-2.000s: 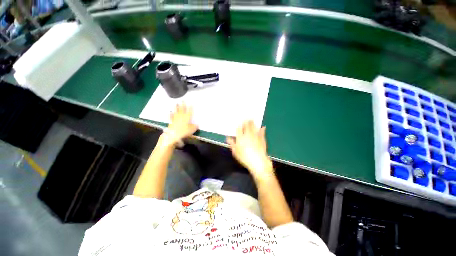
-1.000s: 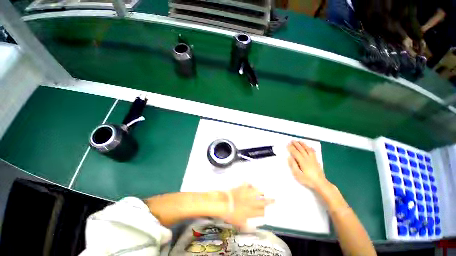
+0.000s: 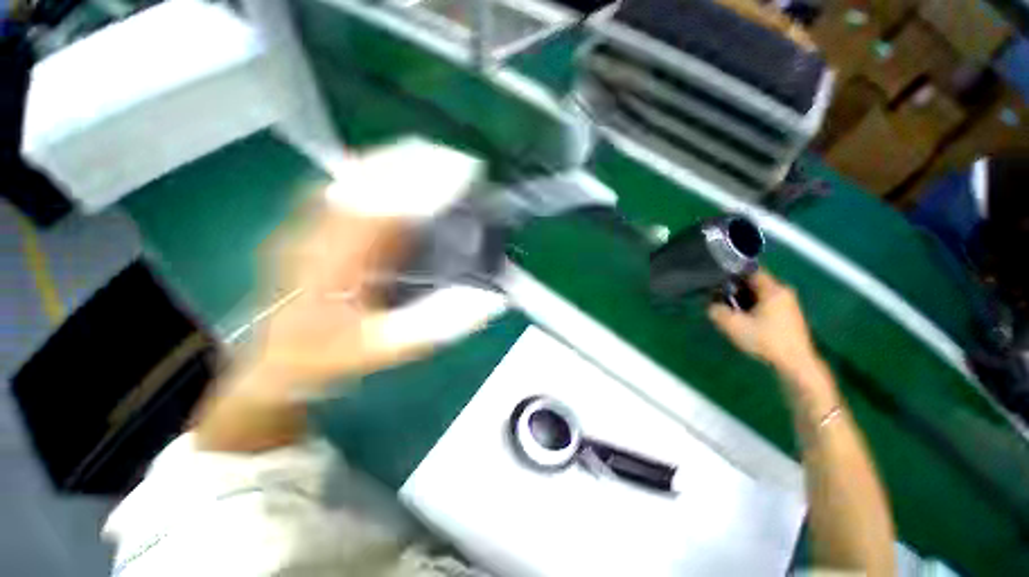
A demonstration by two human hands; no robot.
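Note:
My left hand [image 3: 327,282] is raised at the left, strongly blurred, around a dark hair dryer body [image 3: 446,254]; white covers show on its fingertips. My right hand [image 3: 767,327] reaches over the green belt and grips the narrow handle of another black hair dryer body [image 3: 705,259], whose open ring end faces up. A third hair dryer body [image 3: 547,434] lies on the white work mat [image 3: 598,518], its ring end up and its handle pointing right. No hand touches it.
The green belt [image 3: 903,440] runs behind the bench's white edge. A grey rack [image 3: 700,101] stands beyond it. White stacked trays [image 3: 147,96] are at upper left. A black crate [image 3: 107,383] is below at left. Cartons and part of a person are at upper right.
The view has turned left. My left hand has risen from the mat and now holds a dryer body. My right hand has left the mat and taken hold of one over the belt.

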